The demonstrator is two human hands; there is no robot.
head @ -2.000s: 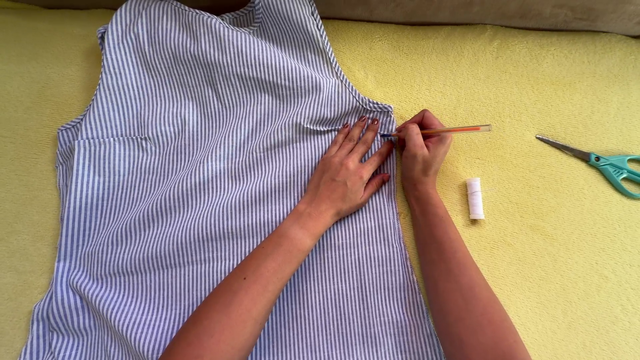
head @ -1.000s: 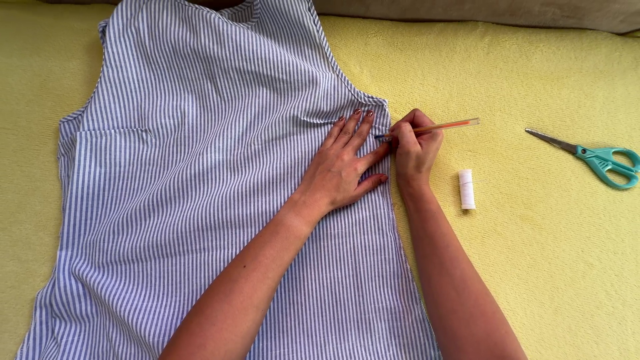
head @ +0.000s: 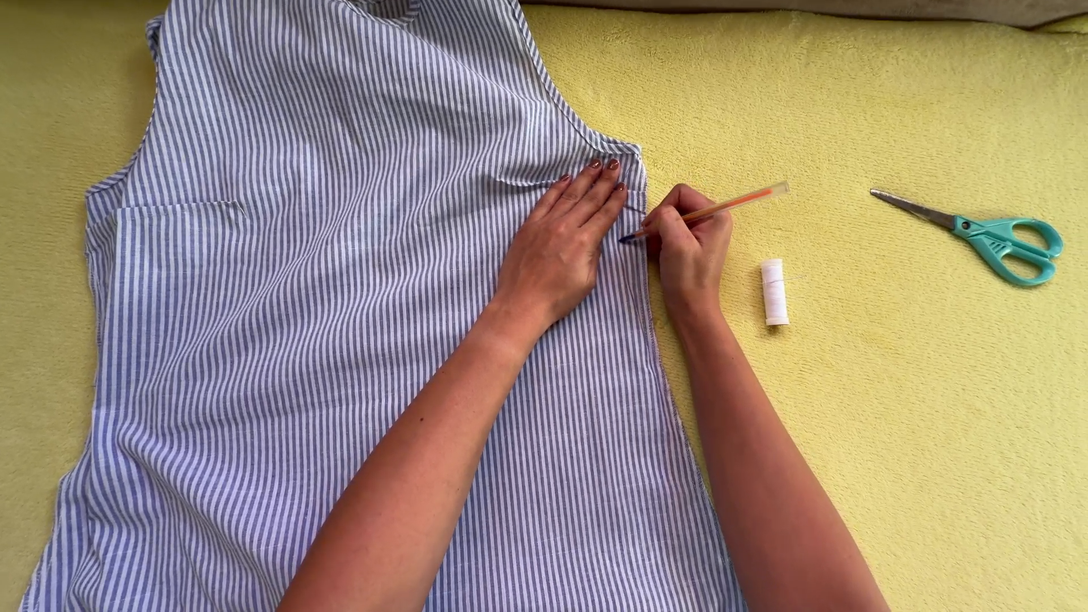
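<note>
A blue-and-white striped sleeveless garment (head: pixel 340 340) lies spread flat, with a sewn dart on each side of its chest. My left hand (head: pixel 561 242) rests flat on the fabric near the right-hand dart, below the armhole, fingers pointing up and to the right. Just beyond the garment's right side edge, my right hand (head: pixel 690 242) grips a ballpoint pen (head: pixel 735 202) with a clear orange-tinted barrel. The pen's tip touches or hovers close over the striped cloth by the side seam; which of these cannot be told. A short dark line shows on the cloth above the tip.
A spool of white thread (head: pixel 774 293) lies on the yellow plush cover (head: pixel 918 408), right of my right hand. Farther right are scissors with turquoise handles (head: pixel 1011 246), their blades pointing up and left. A brownish upholstered edge (head: pixel 765 7) runs along the top.
The pen tip and my right hand have moved a little down along the garment's side edge. My left hand still lies on the fabric. The view has shifted slightly.
</note>
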